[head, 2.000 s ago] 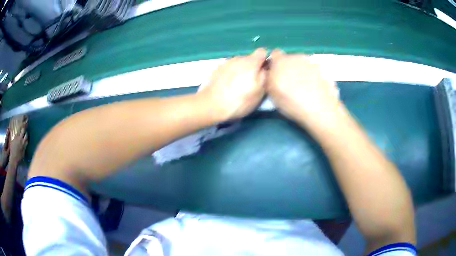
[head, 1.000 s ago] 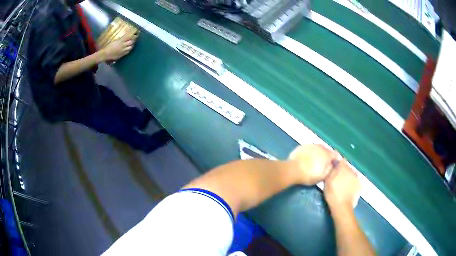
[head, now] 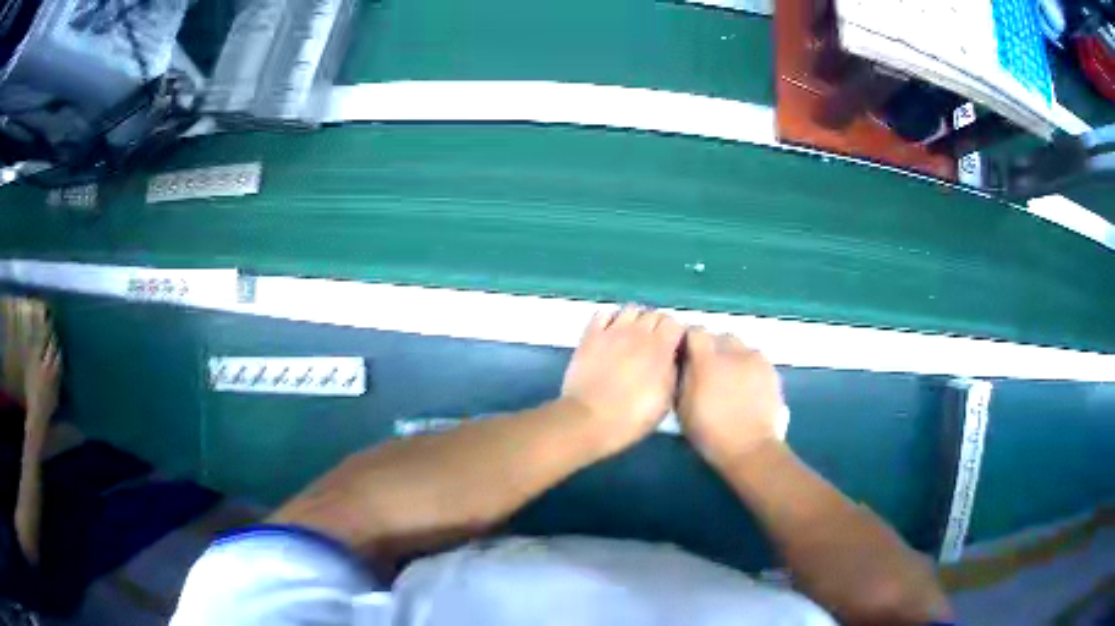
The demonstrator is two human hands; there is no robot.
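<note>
My left hand point(head: 627, 373) and my right hand point(head: 731, 394) are side by side at the near edge of the pale metal rail point(head: 489, 316), fingers curled and closed together. A small pale piece shows below and between them; the rest of what they may hold is hidden. A perforated strip unit point(head: 287, 375) lies flat on the dark green bench to the left. Another perforated strip point(head: 159, 287) lies along the rail at the left.
A strip stands on edge point(head: 967, 471) at the bench's right. More strips point(head: 203, 182) lie on the green belt point(head: 489, 184). A grey strip stack point(head: 275, 55) and black cables are at upper left, a red-brown rack point(head: 813, 98) with papers at upper right. Another person's hand point(head: 37, 355) is at far left.
The view has swung back from the left to face the bench. My hands remain together at the rail. The other person now shows only at the left edge.
</note>
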